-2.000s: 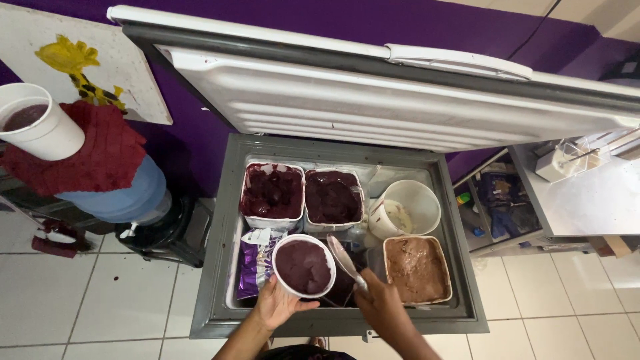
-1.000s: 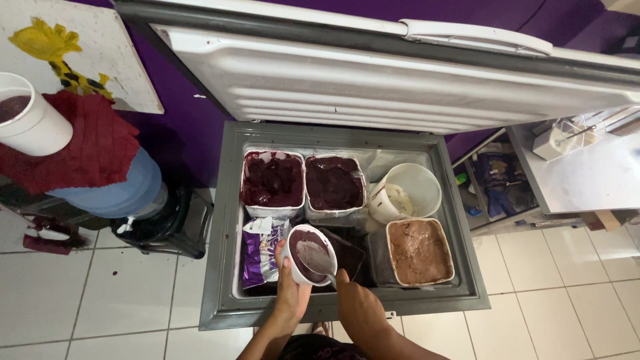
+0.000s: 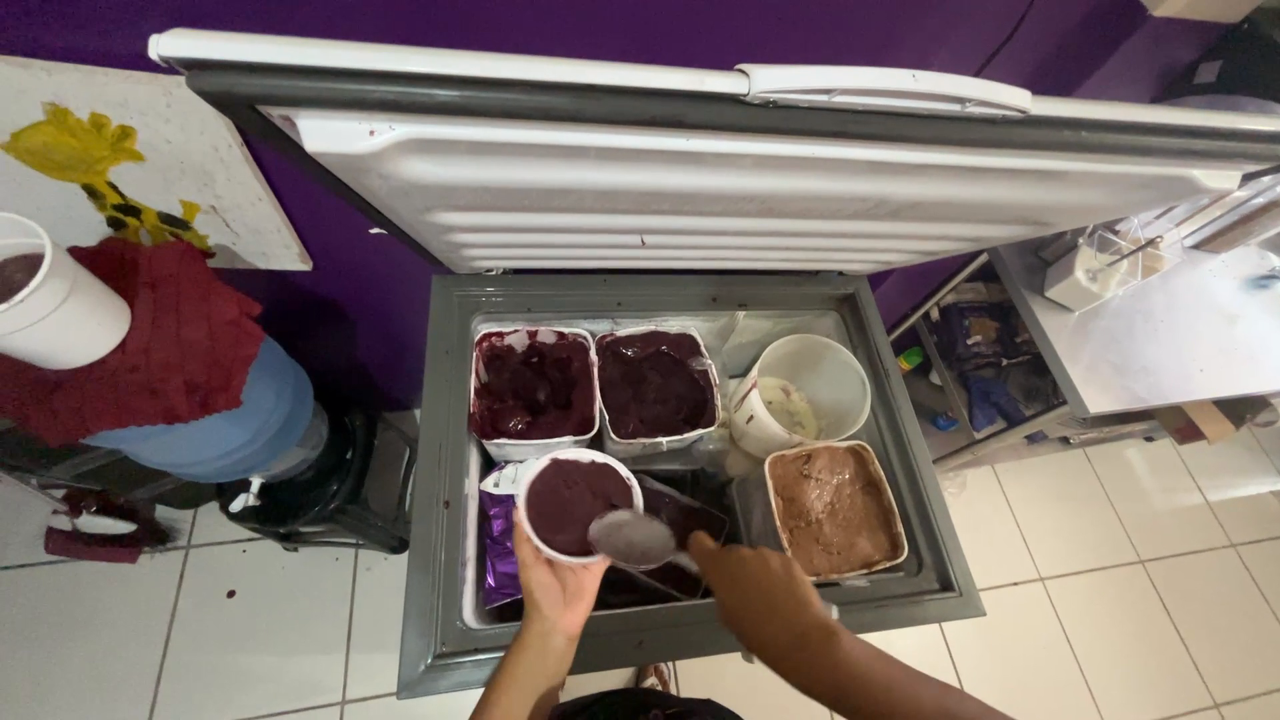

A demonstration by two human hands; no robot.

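My left hand (image 3: 555,590) holds a round white tub (image 3: 632,482) from below, over the front left of the open chest freezer (image 3: 440,600). Dark purple frozen pulp with a fairly smooth top (image 3: 570,500) fills it. My right hand (image 3: 755,590) grips a metal spoon (image 3: 633,539), its bowl over the tub's right edge; whether it touches the pulp I cannot tell. Behind the tub stand two square containers of dark purple pulp (image 3: 533,385) (image 3: 658,385). At the right are a white bucket (image 3: 845,390) with pale residue and a square container of brown ice cream (image 3: 835,510).
The raised freezer lid (image 3: 700,200) spans the back. A purple foil bag (image 3: 500,550) lies beside the tub. At left, a white foam cup (image 3: 70,310) sits on a red cloth (image 3: 190,340) over a blue water jug (image 3: 270,410). A metal table (image 3: 1170,330) stands at right.
The spoon was upright beside the tub, then dipped inside it, and is now at its right edge. The pulp's top looks flatter than one second ago. Both hands keep their holds.
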